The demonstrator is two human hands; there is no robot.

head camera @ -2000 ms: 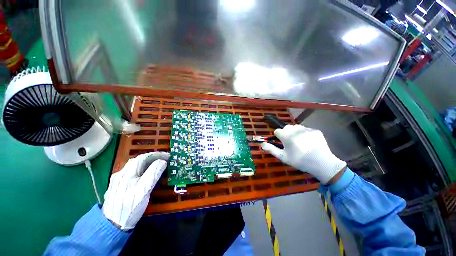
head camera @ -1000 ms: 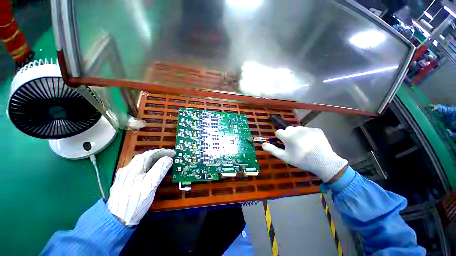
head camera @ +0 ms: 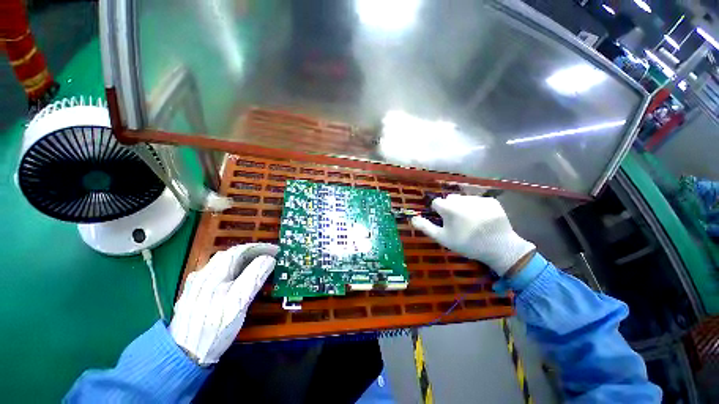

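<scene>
A green circuit board (head camera: 339,237) lies flat on the orange-brown slotted grate (head camera: 355,314), with white connectors on its near edge. My left hand (head camera: 225,298), in a white glove, rests on the grate with its fingertips at the board's left edge. My right hand (head camera: 478,229), in a white glove, grips small cutters (head camera: 411,212) from above. Their silvery jaws point left at the board's right edge, near its upper corner. The handles are mostly hidden by my right hand. Whether the jaws touch the board I cannot tell.
A slanted transparent shield (head camera: 315,79) with a reddish-brown lower edge (head camera: 347,160) stands over the far part of the grate. A white desk fan (head camera: 98,177) stands on the green mat (head camera: 47,292) at left. A thin blue cord (head camera: 460,302) crosses the grate's front right.
The cutters and my right hand have moved slightly up along the board's right edge. The black handle behind my right hand shows less. The blue cord has come into view. My left hand stays at the board.
</scene>
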